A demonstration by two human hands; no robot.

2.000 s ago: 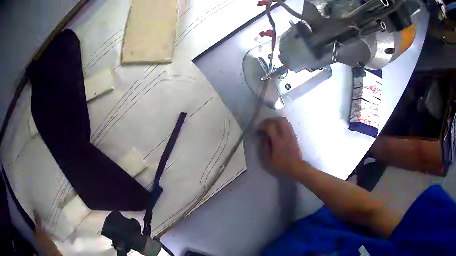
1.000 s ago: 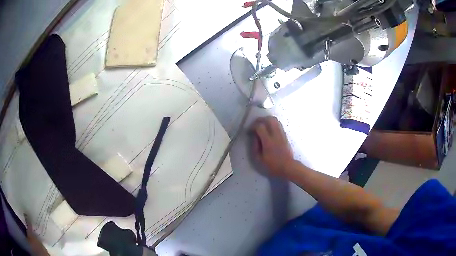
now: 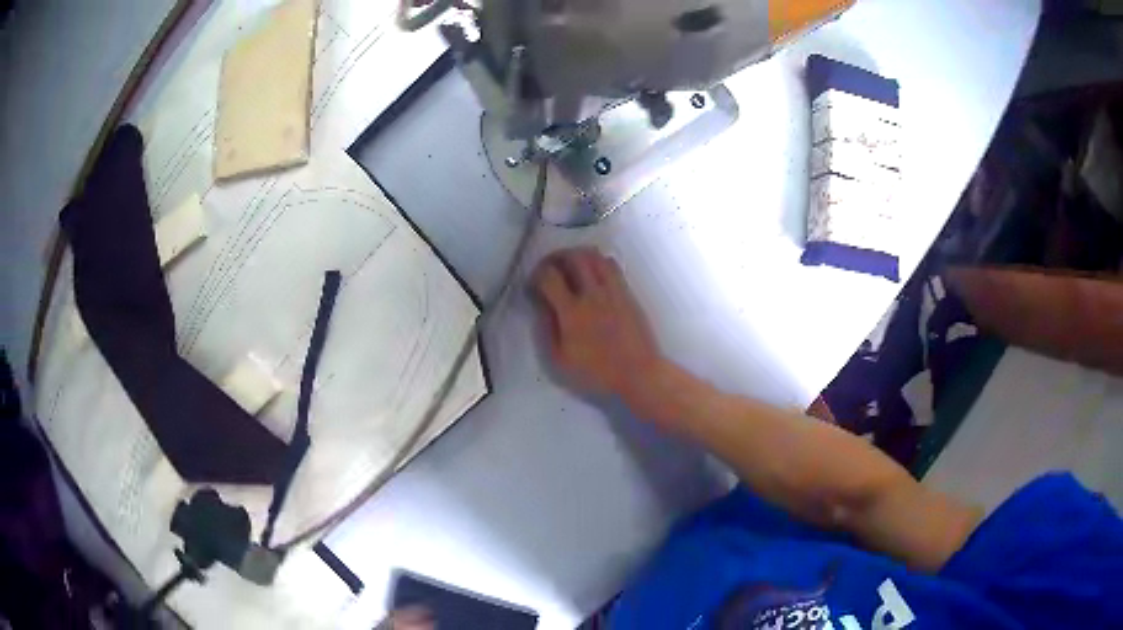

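The cutting machine (image 3: 640, 49) stands at the top on its shiny base plate (image 3: 671, 135), right of the lay's dark edge. The cord runs from the foot down-left across the white paper marker (image 3: 370, 320). My right hand (image 3: 591, 322) rests on the table just below the base plate, fingers loosely bent, nothing visible in it. Fingers, seemingly of my left hand (image 3: 415, 618), show at a dark flat device (image 3: 474, 606) at the bottom edge, mostly cut off; their grip cannot be told. Folded dark cloth (image 3: 142, 332) and a narrow dark strip (image 3: 320, 338) lie on the marker.
A printed wrapped weight (image 3: 853, 172) lies on the table right of the base plate. A tan board (image 3: 266, 92) and small cream pieces (image 3: 181, 229) lie on the marker. A dark knobbly fitting (image 3: 212, 529) is at lower left. A brown object (image 3: 1047, 314) stands beyond the right edge.
The view has shifted, bringing the machine nearer overhead and more of the dark device into sight. Fingers seen earlier at lower left are gone there; fingers now show at the device. My right hand stays beside the foot.
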